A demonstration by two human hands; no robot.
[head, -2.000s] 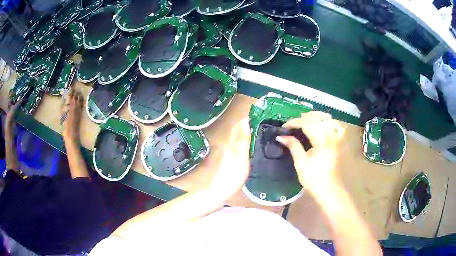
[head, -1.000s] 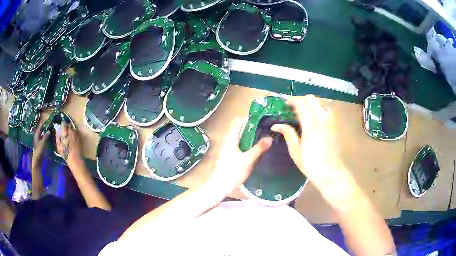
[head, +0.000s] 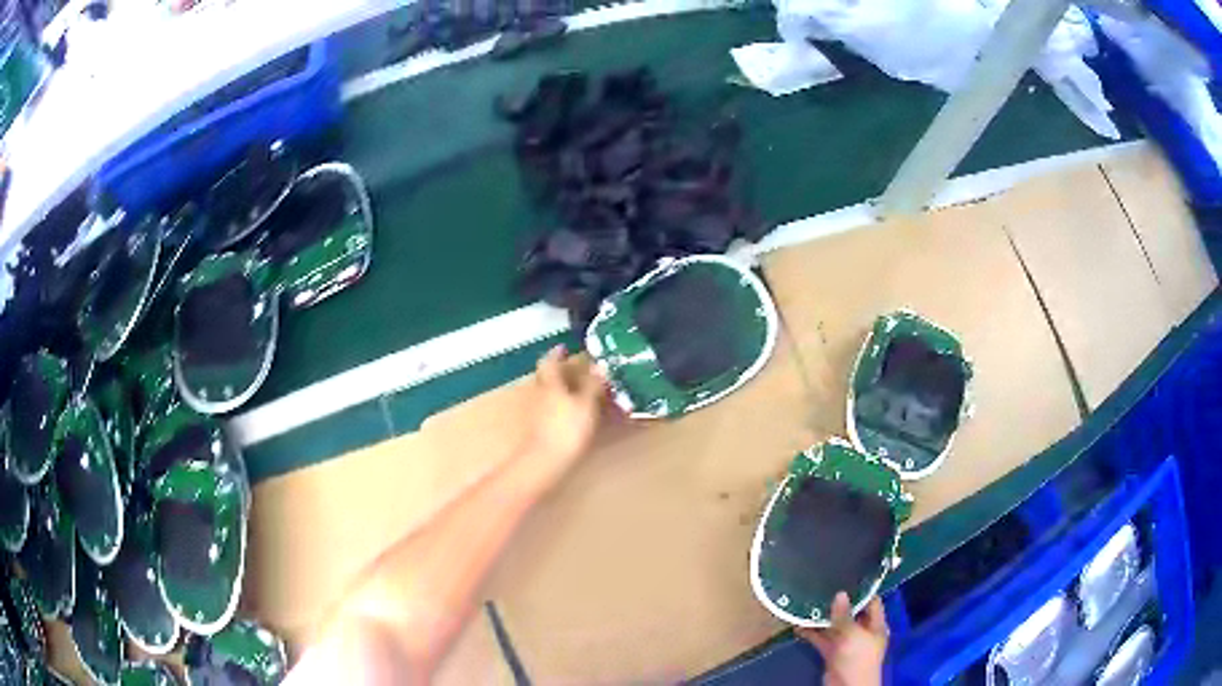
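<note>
My left hand is at the green left end of a housing just in front of the dark pile. Its fingertips meet the housing's edge, but whether they grip it is unclear. My right hand, partly cut off by the bottom edge, holds the lower rim of another housing, with its green end away from me and dark panel up. A third housing lies on the cardboard just beyond it, very close or touching.
Loose black pads lie heaped on the green surface. Overlapping housings fill the left. A pale rail crosses the bench. Tan cardboard covers the front. A blue bin holds silvery pieces at lower right. A pale post stands behind.
The view has swung right. My hands have parted. The housing between them has moved right, beside another housing, under my right hand. My left hand has reached the housing near the pile.
</note>
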